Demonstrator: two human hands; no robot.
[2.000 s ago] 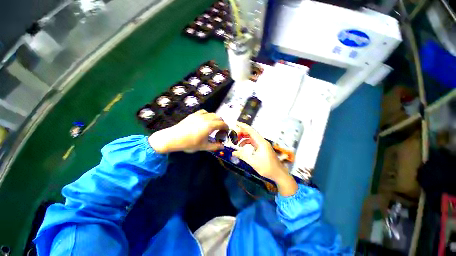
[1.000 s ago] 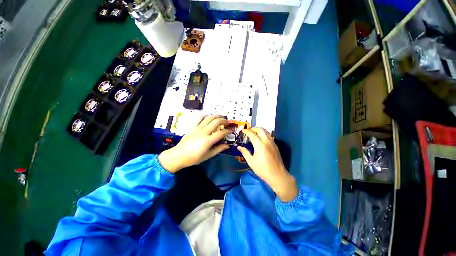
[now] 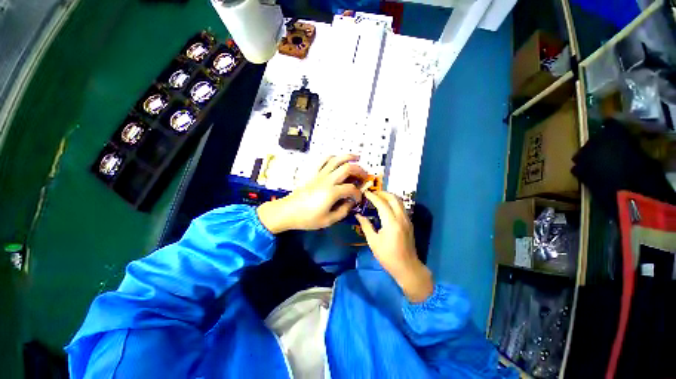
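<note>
My left hand [image 3: 326,198] and my right hand [image 3: 389,229] meet at the front edge of the white base plate [image 3: 337,111]. Their fingertips close around a small dark round unit [image 3: 359,206], mostly hidden by the fingers. The orange fixture [image 3: 373,183] shows just behind the fingertips; whether the unit touches it I cannot tell. The black tray [image 3: 154,141] lies at the left with silver rounds in several pockets and some empty pockets at its near end.
A black block [image 3: 299,120] and a brown block [image 3: 296,39] sit on the plate. The thick white press head [image 3: 250,28] hangs at the rear left. Shelves with cardboard boxes [image 3: 550,152] stand at the right. A small green-topped round [image 3: 13,252] lies far left.
The view has shifted a little, after a larger swing earlier. Both hands remain together at the plate's front; the fingers now cover more of the unit. The loose round at far left differs, green instead of red.
</note>
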